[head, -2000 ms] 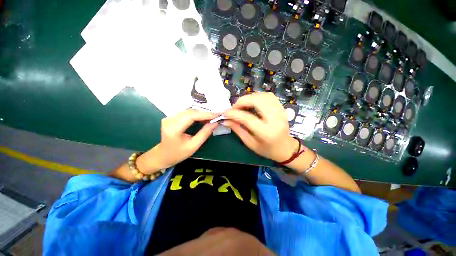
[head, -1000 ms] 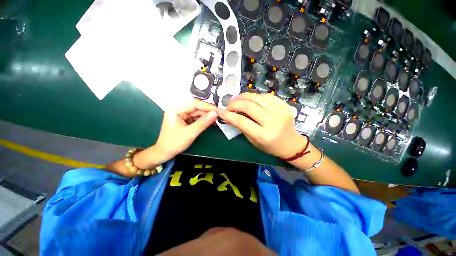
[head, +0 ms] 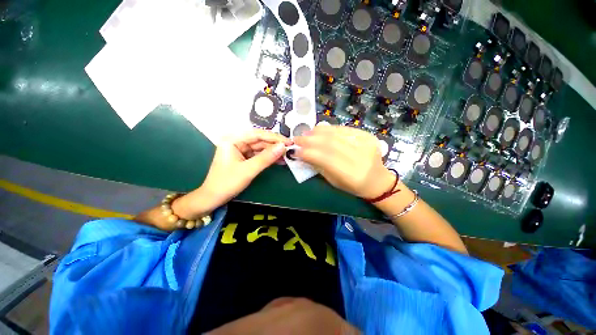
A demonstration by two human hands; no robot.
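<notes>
The white release liner strip (head: 302,86) with a row of dark grey round pads runs down from the top centre to my fingers. My left hand (head: 238,167) and my right hand (head: 346,160) meet at its lower end. The fingertips of both hands pinch around the strip end, where a dark pad (head: 291,154) shows partly lifted between them. A white tail of the strip sticks out below. Black modules with lighter grey discs, such as this one (head: 364,69), sit in the clear blister tray (head: 428,121). One module (head: 264,108) lies left of the strip.
White sheets (head: 140,78) lie on the green mat at the left. A second crowded tray (head: 516,203) is on the right. Two small black round objects (head: 543,195) sit at the bench edge. A blue garment (head: 555,275) is at the lower right.
The strip has swung from over the sheets to straight above my hands, uncovering the module on its left. Most recently my right fingers shifted slightly and the dark pad came into view.
</notes>
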